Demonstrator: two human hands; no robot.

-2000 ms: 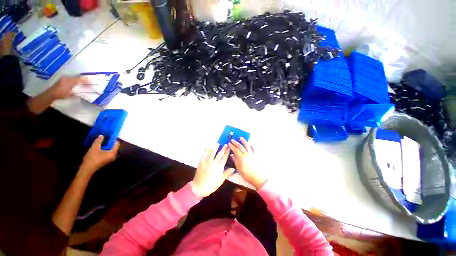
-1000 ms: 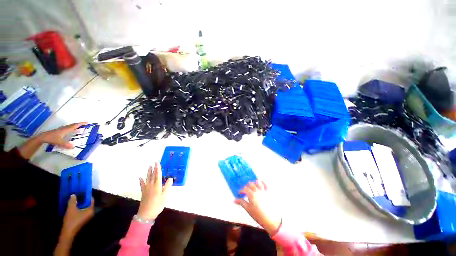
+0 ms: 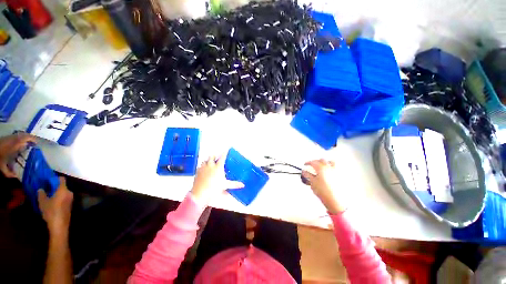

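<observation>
My left hand holds an empty-looking blue tray by its left side, tilted just above the bench near its front edge. My right hand grips the coiled part of a black cable, whose two ends point left towards the tray. A filled blue tray lies flat to the left of my left hand, with two plug ends at its top and a dark coil at its bottom.
The black cable pile lies behind. Stacked blue trays and a grey basket with white-faced packs stand at right. A neighbour's hands hold a blue tray at left, near a white-faced pack.
My left hand has left the filled tray and taken hold of another blue tray. My right hand has moved right and now holds a cable. The neighbour's tray has moved left.
</observation>
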